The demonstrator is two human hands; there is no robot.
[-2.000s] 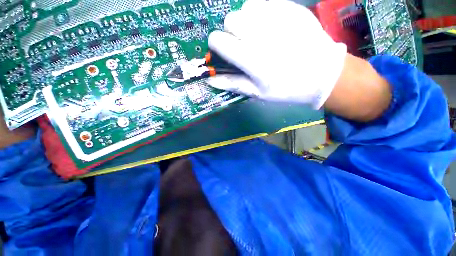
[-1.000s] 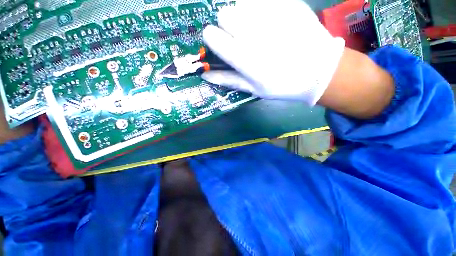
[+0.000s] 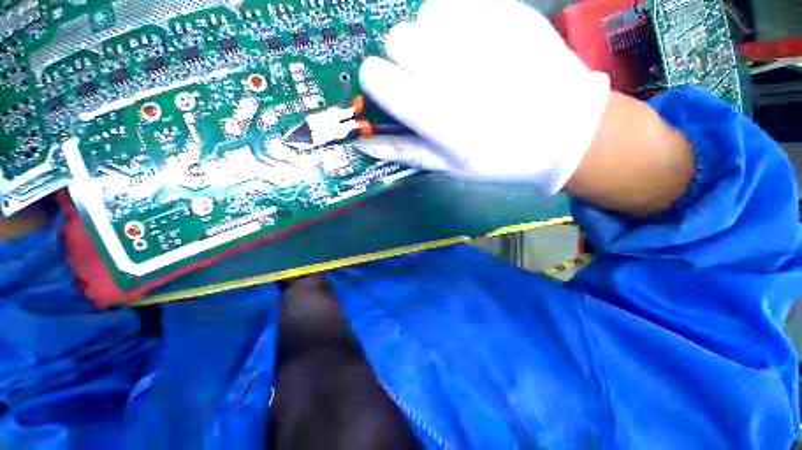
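Observation:
A large green printed circuit board with a pale border lies across the upper left, over a red support that shows at its lower left corner. My right hand, in a white glove, grips diagonal cutters with silver jaws and orange-red near the pivot. The jaw tips point left and are at the board's surface, near its silvery patches; I cannot tell if they touch it. My left hand is hidden under or behind the board's left edge; only bare skin near the wrist shows there.
The dark green mat has a yellow edge strip along the front. Another green board stands at the upper right beside a red piece. My blue sleeves are at both sides.
The board has shifted slightly left and up. The cutters moved a little left, then slightly right, staying over the same area. My right hand still grips them.

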